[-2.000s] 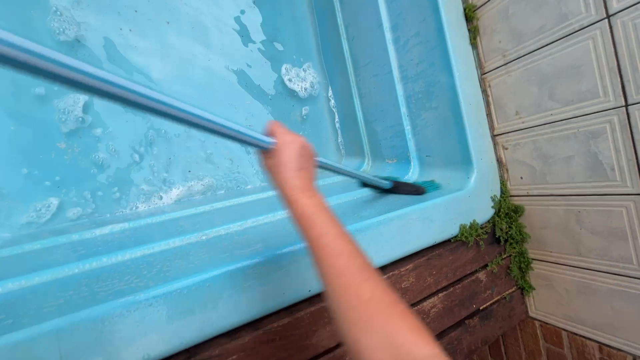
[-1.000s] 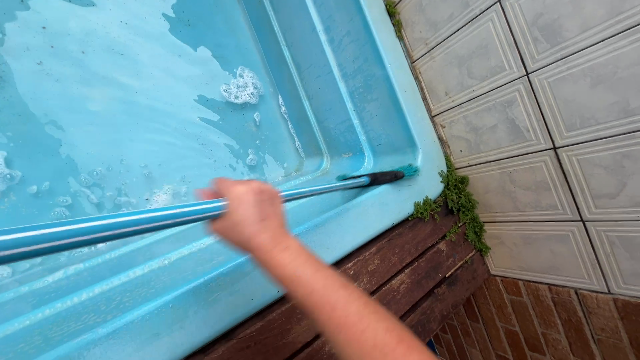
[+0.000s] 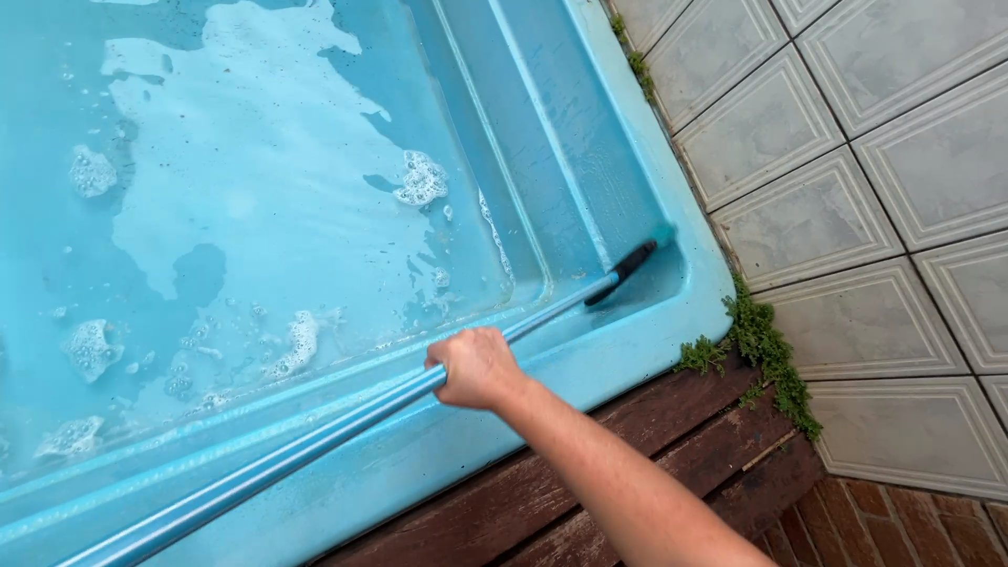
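Note:
My right hand [image 3: 476, 368] is closed around the blue metal pole [image 3: 315, 445] of a scrub brush, with the forearm coming in from the bottom right. From the lower left edge the pole slants up to a black brush head [image 3: 624, 270]. Its teal bristles [image 3: 664, 234] are blurred and lie against the stepped inner corner of a light blue pool [image 3: 472, 445]. Shallow water with several foam patches [image 3: 421, 179] covers the pool floor. My left hand is out of view.
Dark reddish wooden boards [image 3: 685, 417] run along the pool's near edge. Green weeds [image 3: 760, 335] grow at its outer corner. A wall or surface of pale tiles [image 3: 866, 315] stands to the right, with brickwork [image 3: 874, 520] at the bottom right.
The brush head now sits more steeply angled in the corner than a second ago, and the pole slants up more. My right hand has stayed shut on the pole. The view has shifted.

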